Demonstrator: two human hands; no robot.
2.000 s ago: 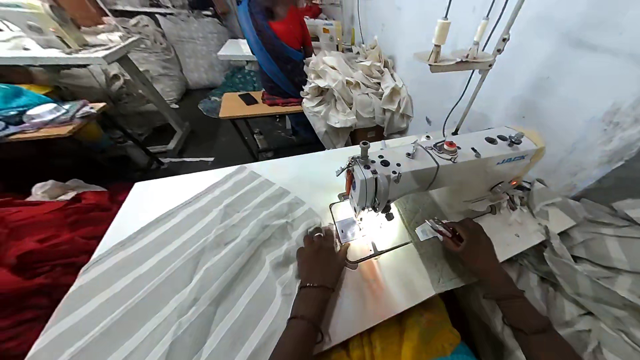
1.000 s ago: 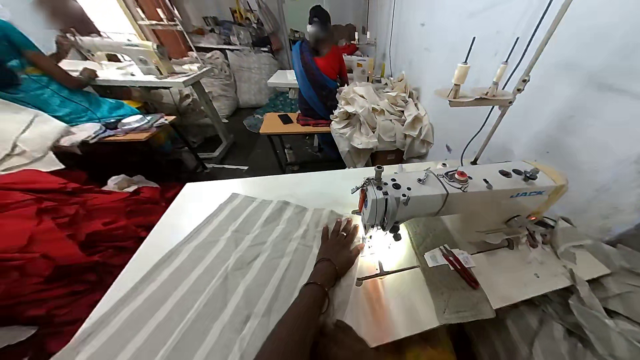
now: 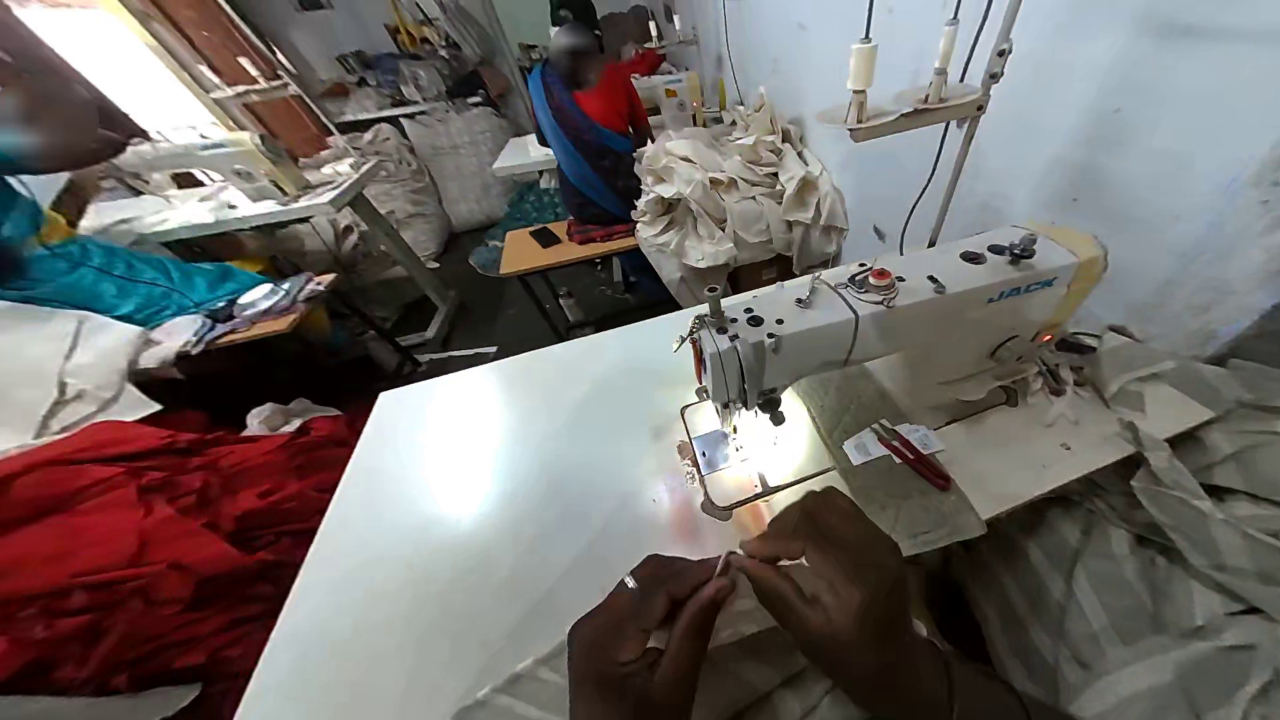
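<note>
Near the table's front edge, my left hand (image 3: pixel 650 635) and my right hand (image 3: pixel 835 590) meet, their fingertips pinching a small edge of striped grey fabric (image 3: pixel 745 650). The rest of that cloth hangs below, partly hidden by my hands. Just beyond them stands a white industrial sewing machine (image 3: pixel 890 320), its lamp lighting the needle plate (image 3: pixel 735 455). Red-handled thread snips (image 3: pixel 912 457) lie on small white labels (image 3: pixel 865 446), on a grey cloth pad (image 3: pixel 880 490) right of the needle.
White tabletop (image 3: pixel 480 480) spreads to the left, with red fabric (image 3: pixel 150 540) beyond its edge. More striped grey cloth (image 3: pixel 1120 590) is heaped at the right. Behind are a pile of cream fabric (image 3: pixel 740 190), a thread stand (image 3: pixel 915 110), a co-worker (image 3: pixel 600 120) and another person at the far left.
The striped cloth that covered the left of the table has moved down to the front edge. My left hand has left the needle area; both hands now pinch the cloth. The snips, earlier in my right hand, lie down.
</note>
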